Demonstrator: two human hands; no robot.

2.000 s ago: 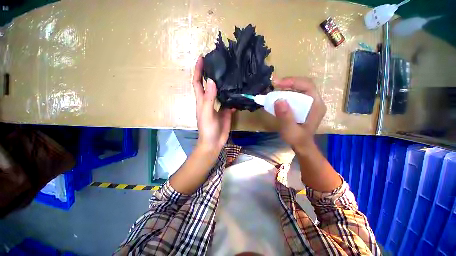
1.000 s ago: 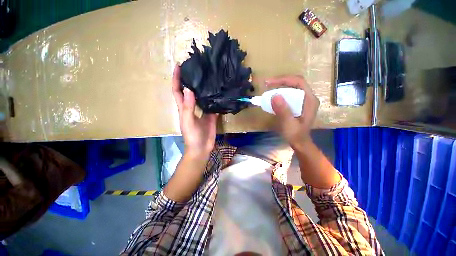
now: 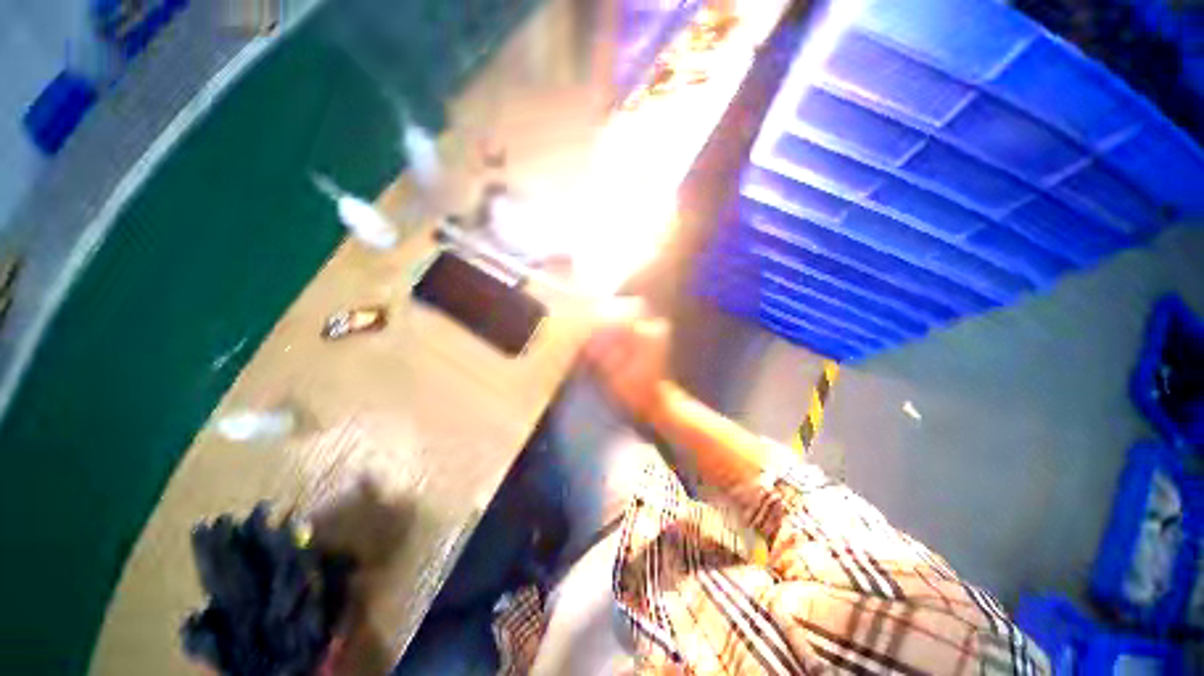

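The black spiky piece (image 3: 258, 597) is at the lower left, over the bench. Only a small blurred bit of my left hand (image 3: 338, 655) shows at its lower right edge, against the piece; the rest is cut off or hidden. My right hand (image 3: 626, 351) is blurred by the bench's front edge, its fingers looking curled; I cannot tell if it holds anything. A white glue bottle (image 3: 258, 424) lies on the bench, away from both hands.
A dark phone (image 3: 479, 301) lies beside the metal-edged panel, with a small packet (image 3: 354, 321) nearby. A spare white bottle (image 3: 363, 222) is farther back. The green conveyor (image 3: 126, 357) runs at left. Blue crates (image 3: 911, 172) stand at right under strong glare.
The view has swung right and tilted. My right hand has let go of the glue bottle, which now lies on the bench, and has moved away from the black piece.
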